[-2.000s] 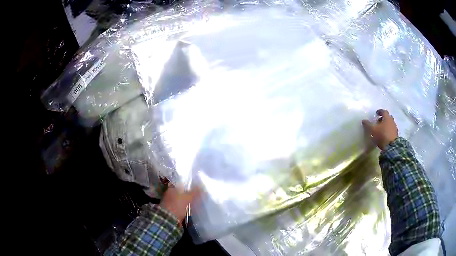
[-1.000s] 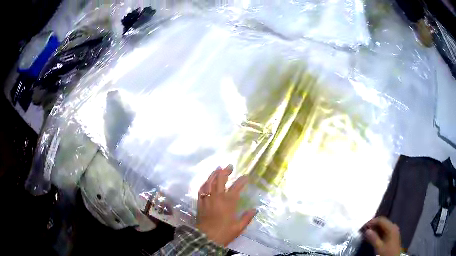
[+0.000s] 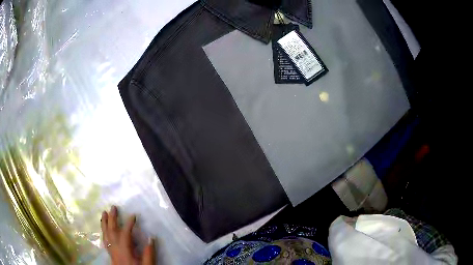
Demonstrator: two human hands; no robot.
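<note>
A folded dark grey collared garment (image 3: 176, 114) lies flat, its collar at the top edge. A flat grey sheet (image 3: 332, 124) lies over its right part. Black hang tags, one with a white printed label (image 3: 302, 56), rest on the sheet below the collar. My left hand (image 3: 124, 240) is at the bottom left over shiny clear bags (image 3: 98, 150), left of the garment. Its fingers are apart and hold nothing visible. My right hand is not seen; only a plaid sleeve (image 3: 428, 235) shows at the bottom right.
Yellow-gold print (image 3: 31, 207) shows on the clear bags at the left. White cloth (image 3: 384, 240) is bunched at the bottom right. A patterned cloth with blue spots (image 3: 275, 251) is at the bottom edge. A pale object (image 3: 360, 186) lies below the sheet. The far right is dark.
The view has swung right, so the bags are now at the left and the dark garment fills the centre. My right hand has gone out of sight. My left hand is lower left in the picture.
</note>
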